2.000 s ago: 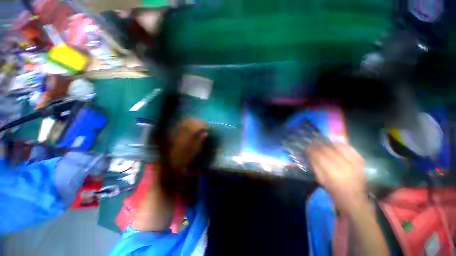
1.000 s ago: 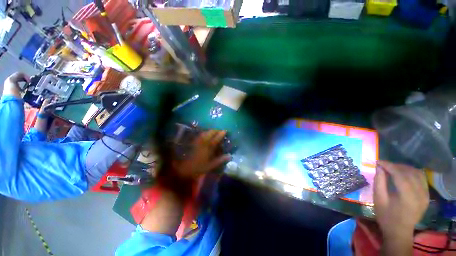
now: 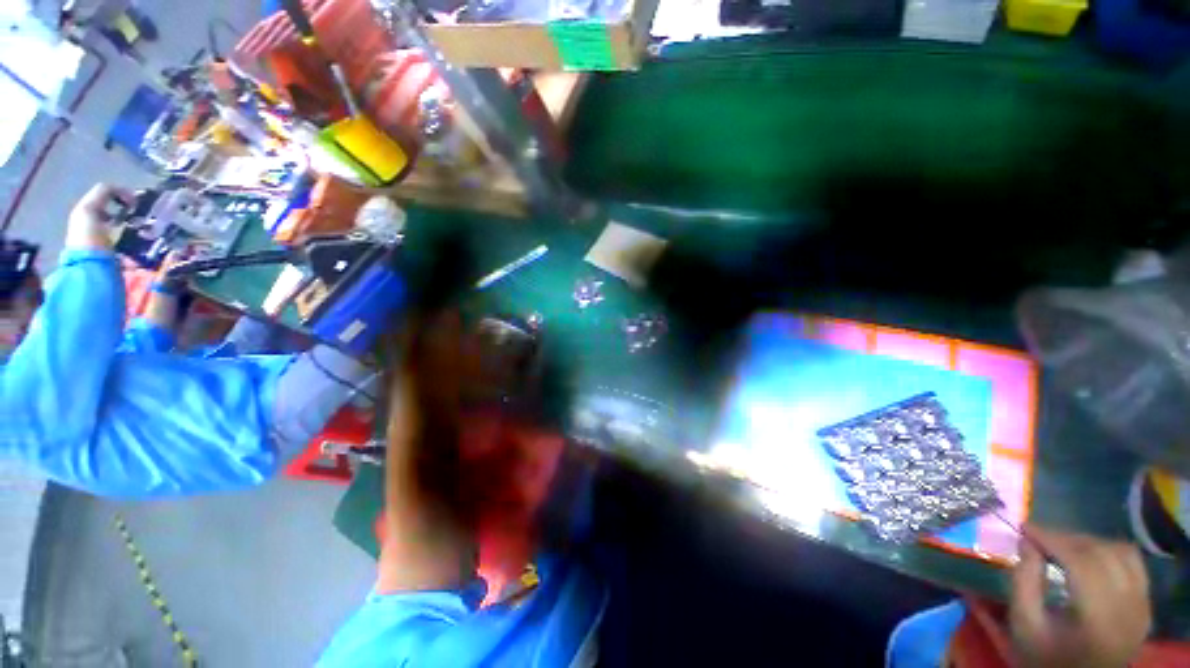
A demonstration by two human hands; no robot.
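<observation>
A silver-speckled PCB panel (image 3: 910, 467) lies tilted on the coloured sheet (image 3: 809, 359), blue inside with a pink-orange edge. My right hand (image 3: 1090, 603), cut close by the lower right, holds a slim metal tool (image 3: 1054, 574) whose thin tip reaches the panel's right corner. Small silver board groups (image 3: 643, 333) lie on the green mat left of the sheet. My left hand (image 3: 437, 359) is mostly hidden by a dark blurred shape; its forearm shows below, and I cannot see its fingers or anything in them.
A paper card (image 3: 626, 252) and a slim white stick (image 3: 512, 266) lie at the back of the mat. A clear hood (image 3: 1120, 359) stands at right. A blue box (image 3: 359, 307), a yellow holder (image 3: 363, 150) and a cardboard box (image 3: 535, 43) are at left and back. Another person's blue sleeve (image 3: 196, 418) shows at left.
My left hand has drawn back left behind the dark shape. Another small silver group now shows on the mat. My right hand is lower, and its tool now shows at the panel's corner. The view has shifted.
</observation>
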